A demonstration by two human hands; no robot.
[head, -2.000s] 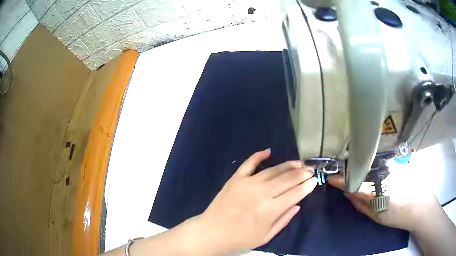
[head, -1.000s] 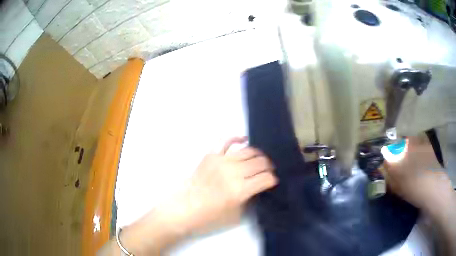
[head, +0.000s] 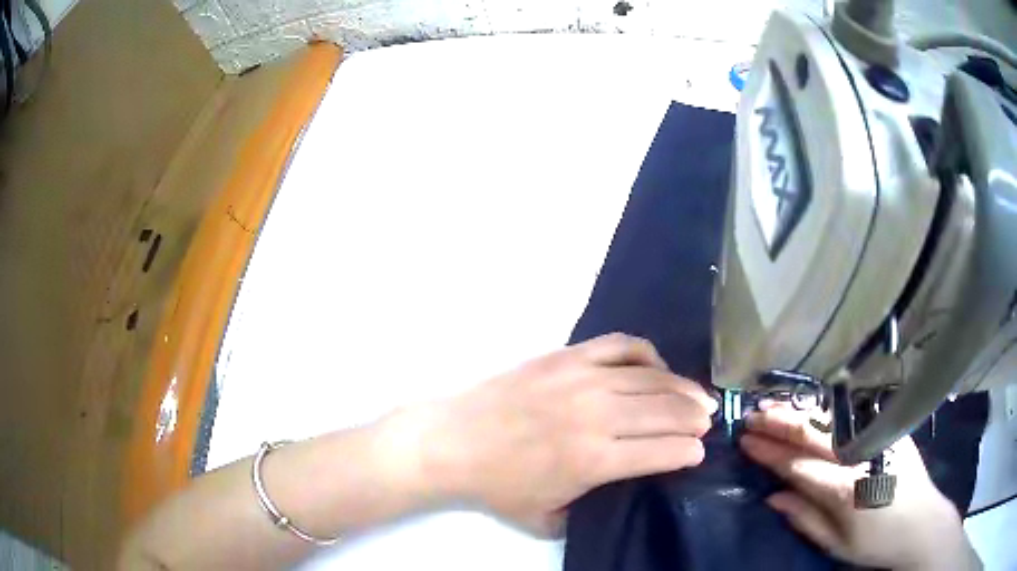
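Note:
A dark navy garment panel [head: 650, 245] lies on the table and under the sewing machine head [head: 803, 212]. Its front part is wrinkled and shinier. The presser foot and needle [head: 733, 410] are down by the cloth between my hands. My left hand [head: 558, 429] lies on the cloth just left of the foot, fingertips close to it. My right hand [head: 853, 491] is on the cloth right of the foot, partly hidden behind the machine's front parts and the knurled knob [head: 875, 489]. Whether the fingers pinch the cloth or only press it is unclear.
The white table [head: 446, 223] has an orange taped edge [head: 229, 268] at left, beside brown cardboard [head: 89, 223]. A white brick wall [head: 446, 17] is behind. A blue loop [head: 738, 76] shows at the far edge, by the machine head.
The panel has been turned and shifted, and now lies mostly right of my left hand. My left hand has come back beside the foot, and my right hand has moved down close to it. The view has shifted.

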